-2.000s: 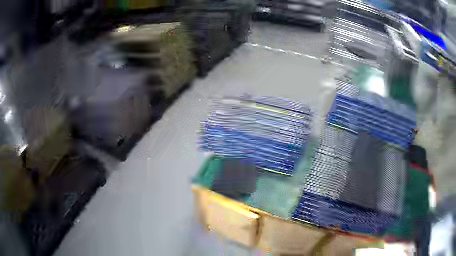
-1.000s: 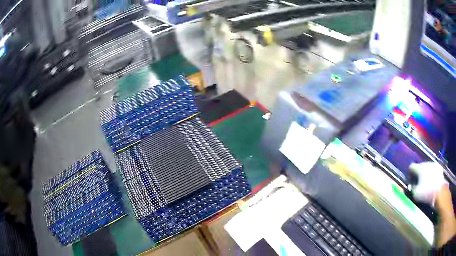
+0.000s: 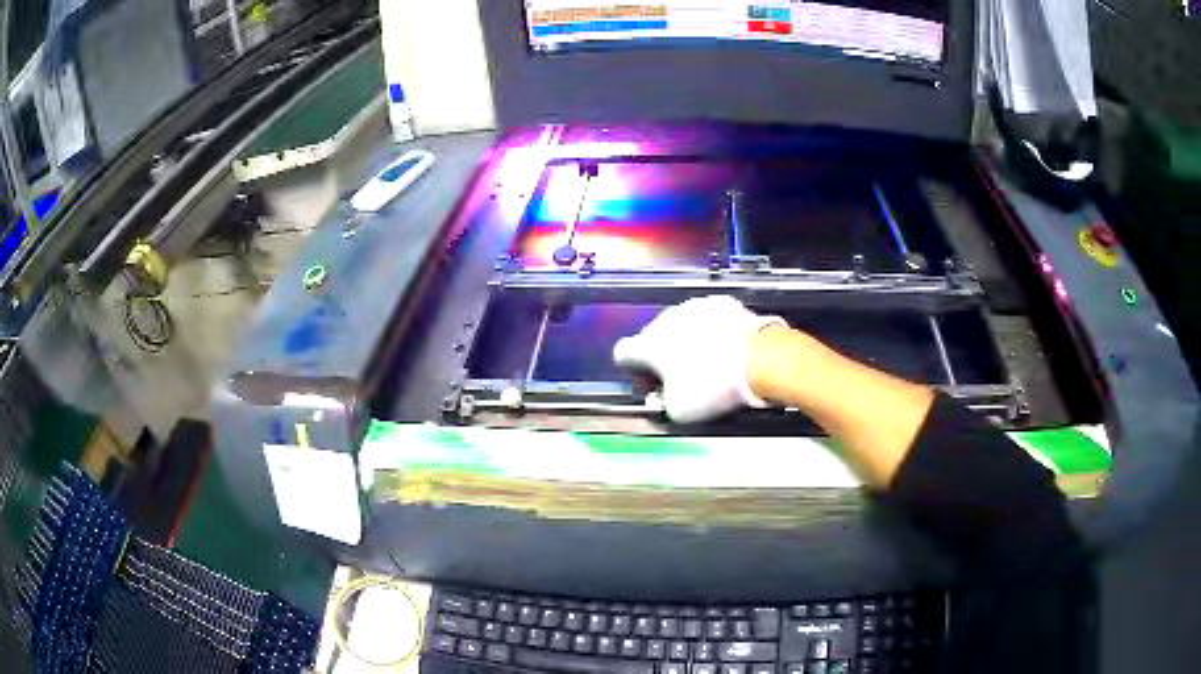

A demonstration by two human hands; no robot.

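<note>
My right hand (image 3: 705, 362), in a white glove with a black sleeve, is over the front rail of the board clamp. Its fingers are bent down at the front clamp rail (image 3: 580, 391); whether they grip it cannot be told. A second clamp rail (image 3: 777, 279) runs across behind the hand, with thin cross rods. The bay of the grey-blue machine (image 3: 316, 303) glows purple, red and blue at the upper left. My left hand is not in view.
A black keyboard (image 3: 632, 639) lies below the bay. A monitor (image 3: 738, 29) stands behind. A red emergency stop button (image 3: 1101, 237) is on the right. Blue-edged stacked trays (image 3: 73, 553) stand at the lower left. A paper (image 3: 316, 490) hangs on the housing.
The view has swung right from the tray stacks to the machine bay, which is now centred. My right hand, at the right edge before, now shows in the middle over the front rail.
</note>
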